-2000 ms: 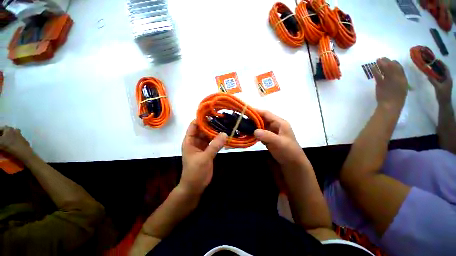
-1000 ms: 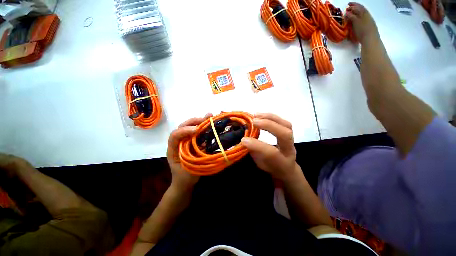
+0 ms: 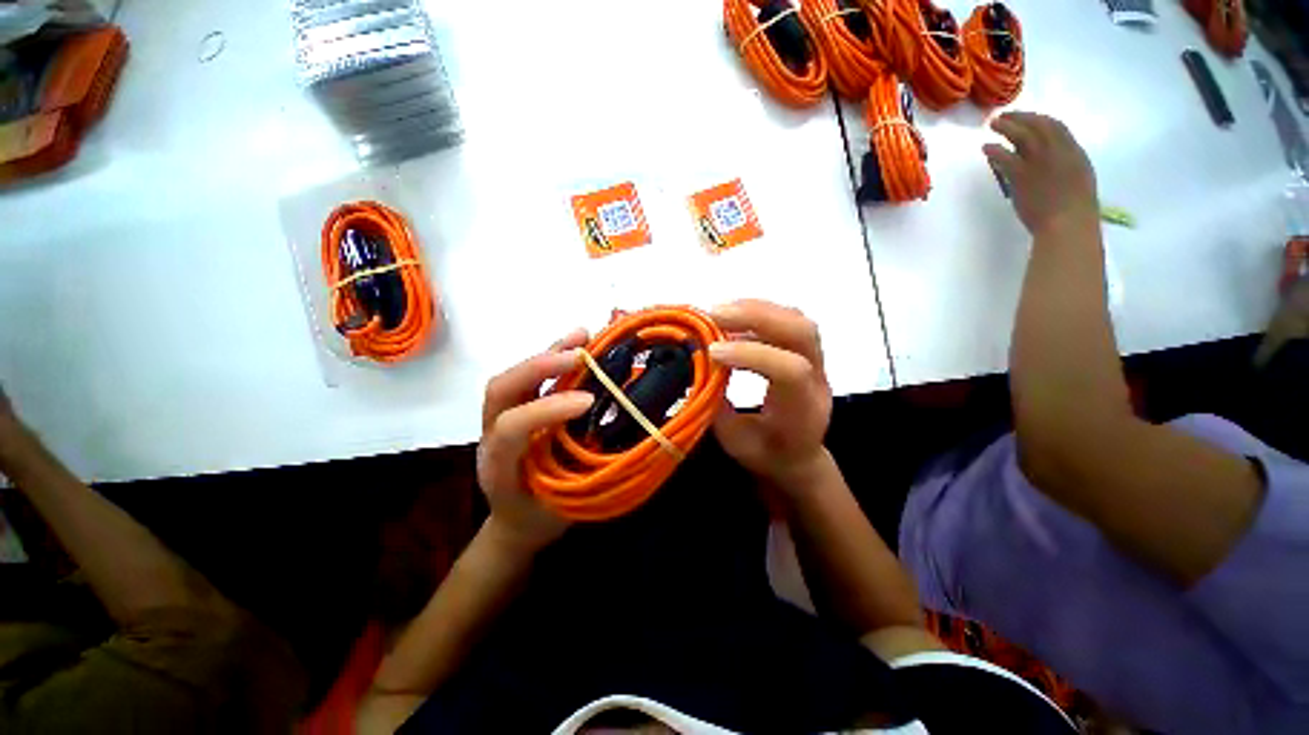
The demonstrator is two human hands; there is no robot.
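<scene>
A coiled orange cable (image 3: 603, 481) with black connectors in its middle and a pale band across it is held tilted at the table's front edge. My left hand (image 3: 524, 438) grips its left side, fingers over the coil. My right hand (image 3: 775, 388) grips its right side. Two orange insert cards (image 3: 613, 220) with white code patches lie side by side on the table beyond the coil. Another coiled cable (image 3: 378, 282) lies in a clear plastic tray (image 3: 327, 359) to the left.
A stack of nested trays (image 3: 381, 79) stands at the back left. Several coiled cables (image 3: 900, 144) lie by the table seam at the back right. Orange cartons (image 3: 65, 101) lie far left. A person's arm (image 3: 1062, 330) reaches over the table from the right; another arm (image 3: 94, 524) is at left.
The held coil has moved towards me and turned, and my fingers have shifted on it. The right neighbour's hand went to the cable pile and came back from it. The whole view has shifted slightly.
</scene>
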